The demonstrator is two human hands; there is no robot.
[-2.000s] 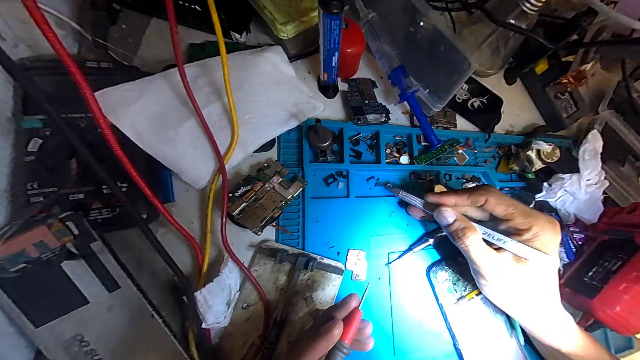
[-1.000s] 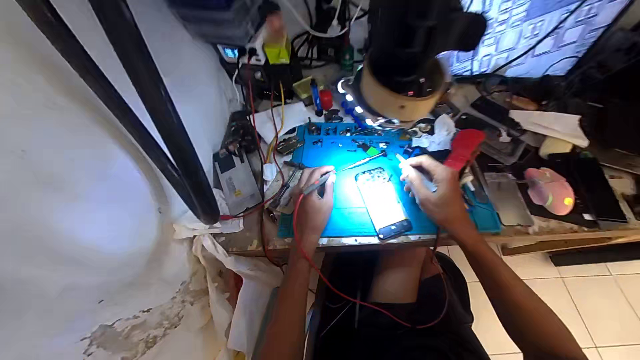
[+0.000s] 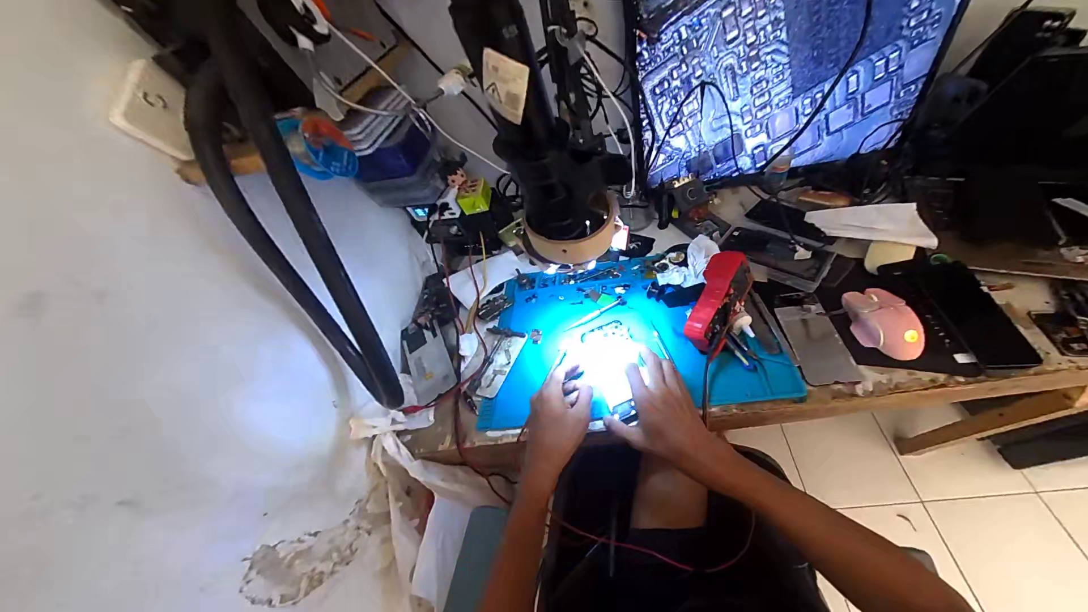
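An opened smartphone, washed out by bright light, lies on the blue repair mat under the ring-lit microscope. Along its left side is my left hand, fingers curled; glare hides whether they hold anything. My right hand rests over the phone's lower right edge, and whether it grips the phone cannot be told. Beyond the phone, a slim light-coloured tool lies on the mat. Small parts fill the trays at the mat's far edge.
A red multimeter stands at the mat's right, with a pink mouse farther right. Behind is a monitor showing a magnified circuit board. Black hoses hang at the left. Red cables run down across my lap.
My hands have moved in around the phone. A red-handled probe and a pen-like tool, held in them in the earlier frames, are no longer seen in them. The view has shifted.
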